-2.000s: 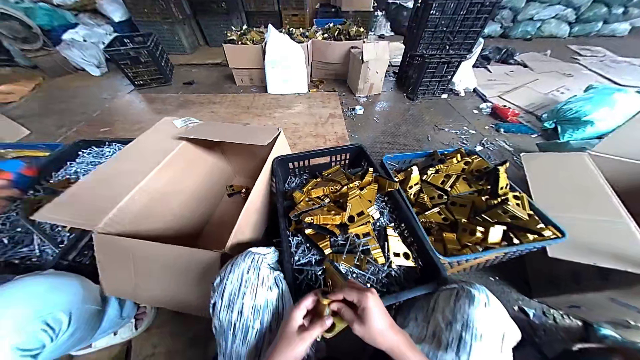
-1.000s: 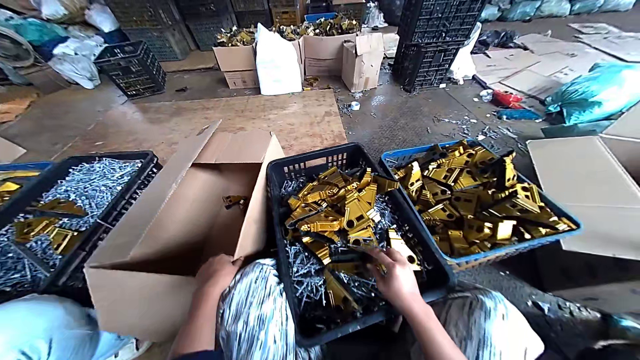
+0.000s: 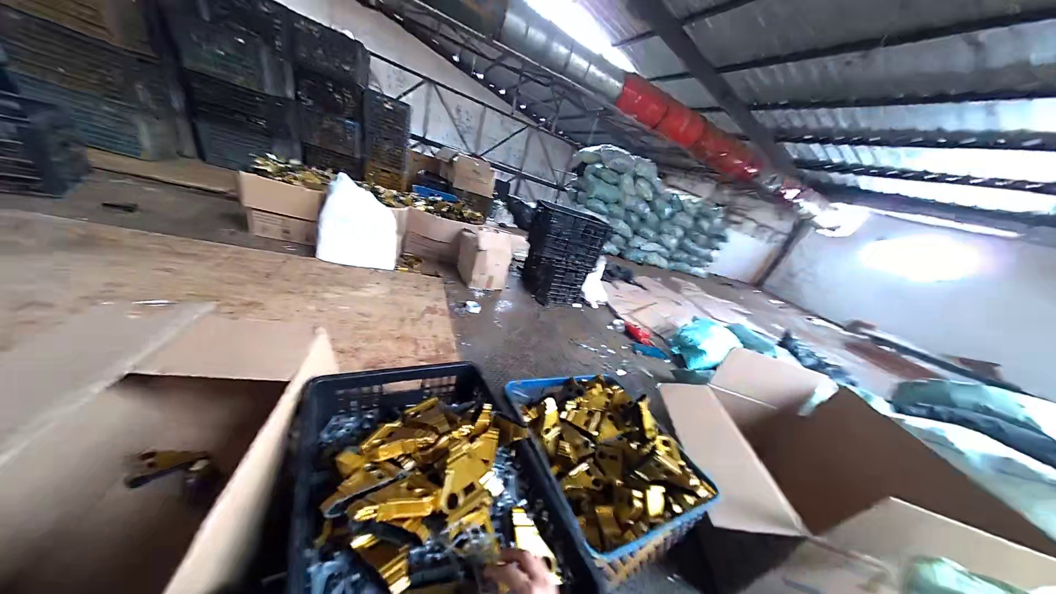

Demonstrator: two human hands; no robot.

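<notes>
My right hand point(image 3: 524, 571) shows only in part at the bottom edge of the head view, over the near end of a black plastic crate point(image 3: 388, 378). Its fingers touch or hover by the parts there; blur hides whether they hold one. Gold-coloured metal brackets point(image 3: 466, 474) lie heaped in this crate on silvery screws or similar small hardware point(image 3: 507, 470). To its right stands a blue-rimmed plastic crate point(image 3: 656, 538) full of the same kind of gold pieces. My left hand is out of view.
Left of the black crate is an open cardboard box point(image 3: 247, 487) with a few parts inside. Another open cardboard box point(image 3: 734, 462) stands at the right. Farther off are a wooden board point(image 3: 330, 305), a white sack point(image 3: 356, 227) and stacked black crates point(image 3: 565, 252).
The view has tilted up and to the right. My left hand, seen beside the cardboard box one second ago, is out of frame. My right hand remains at the black crate.
</notes>
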